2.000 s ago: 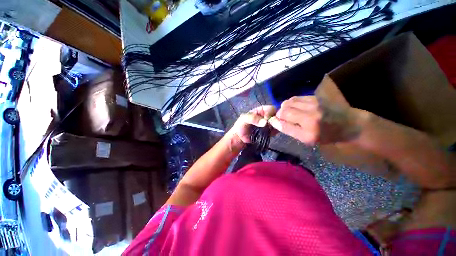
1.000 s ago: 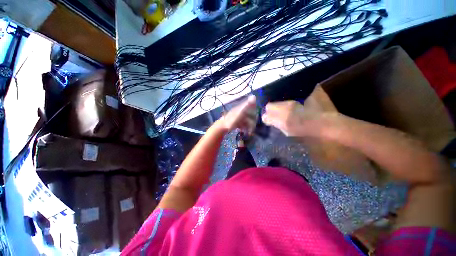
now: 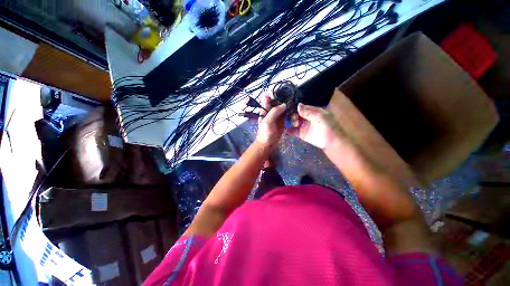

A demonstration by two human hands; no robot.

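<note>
A coiled black cable bundle (image 3: 285, 94) is held up in front of the table edge, with small black plug ends (image 3: 253, 107) sticking out to its left. My left hand (image 3: 272, 124) grips the bundle from below left. My right hand (image 3: 311, 124) is at its right side, fingers closed on the coil's lower right part. Whether a tie is on the coil cannot be told. Long loose black cables (image 3: 235, 70) lie in rows across the white table (image 3: 148, 129), their plug ends at the right end.
An open carton (image 3: 386, 106) stands right of my hands, with a red plastic object (image 3: 468, 50) behind it. Taped brown cartons (image 3: 106, 208) are stacked left. A clear tub of dark pieces (image 3: 207, 19), scissors (image 3: 240, 6) and a yellow roll (image 3: 147, 38) are at the table's back.
Both hands have come together and risen slightly towards the table edge. The coil, low in my hands at first and blurred later, now shows clearly above them. The view has shifted, showing more of the carton.
</note>
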